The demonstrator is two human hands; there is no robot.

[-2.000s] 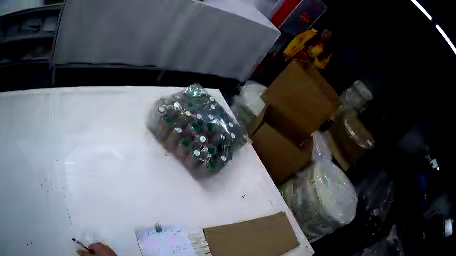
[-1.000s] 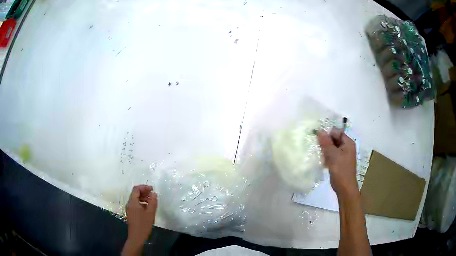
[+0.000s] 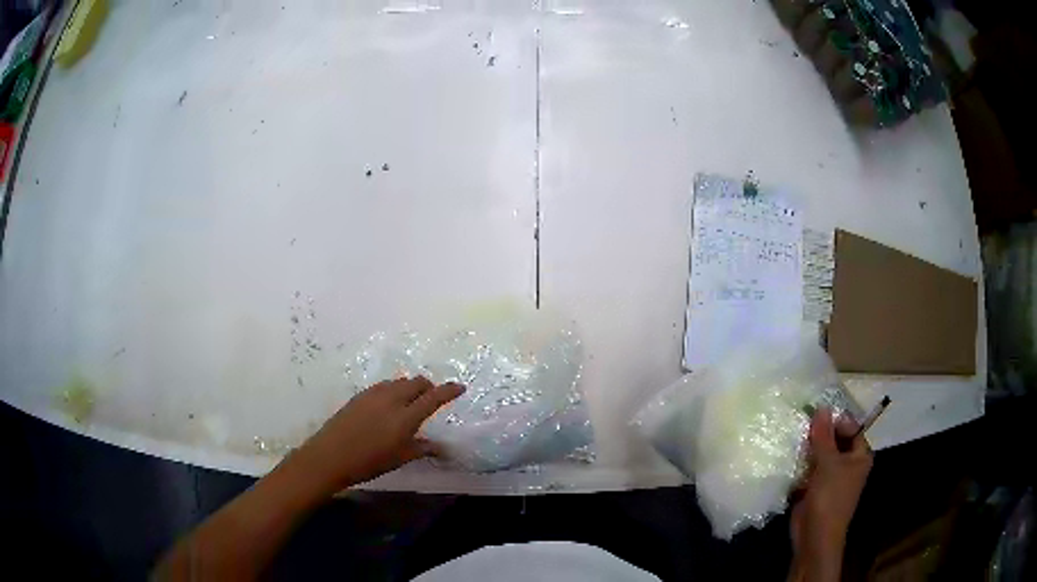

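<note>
My right hand grips the edge of a clear polybag with whitish-yellow contents, hanging partly over the table's front edge. A thin dark pen is in the same hand. A second, shiny clear polybag lies near the front edge. My left hand rests on its left side with fingers spread; whether it grips the film is unclear. A clipboard with a written sheet lies behind the right bag, which covers its lower edge.
The white table has marks and a seam. A brown cardboard piece lies at right beside narrow pale strips. A bag of green and silver parts lies at the far right. A yellow item is at the far left.
The polybag in my right hand has moved toward the front edge, uncovering the clipboard sheet. My left hand has moved right onto the other bag. The view has shifted.
</note>
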